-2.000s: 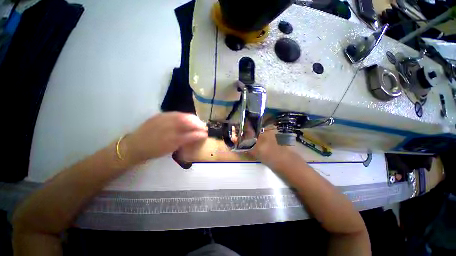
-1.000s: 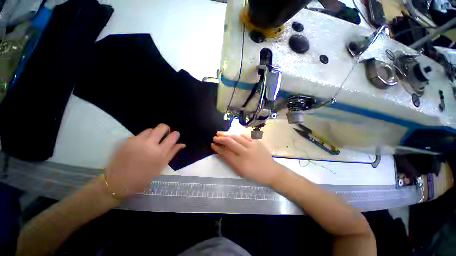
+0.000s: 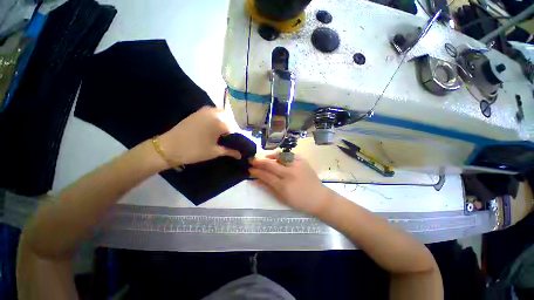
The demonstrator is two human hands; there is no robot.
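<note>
A dark cut garment piece (image 3: 140, 82) lies on the white table left of the sewing machine (image 3: 351, 88), its near point close to the table-edge ruler. My left hand (image 3: 202, 137) grips the piece's edge near the needle area and holds a fold of it up. My right hand (image 3: 290, 181) lies beside it, fingertips on the cloth's right edge, just in front of the presser foot area. The needle is hidden behind the machine head and guard (image 3: 279, 108).
A thick stack of dark cut pieces (image 3: 41, 99) lies at the left. Yellow-and-black thread snips (image 3: 368, 159) lie under the machine arm. The metal ruler (image 3: 234, 225) runs along the front edge. Small round items (image 3: 473, 206) sit at the right edge.
The dark piece, mostly hidden behind the machine head at first, now lies spread to its left. My left hand has moved right and up from lying on the cloth, and a fold is now lifted.
</note>
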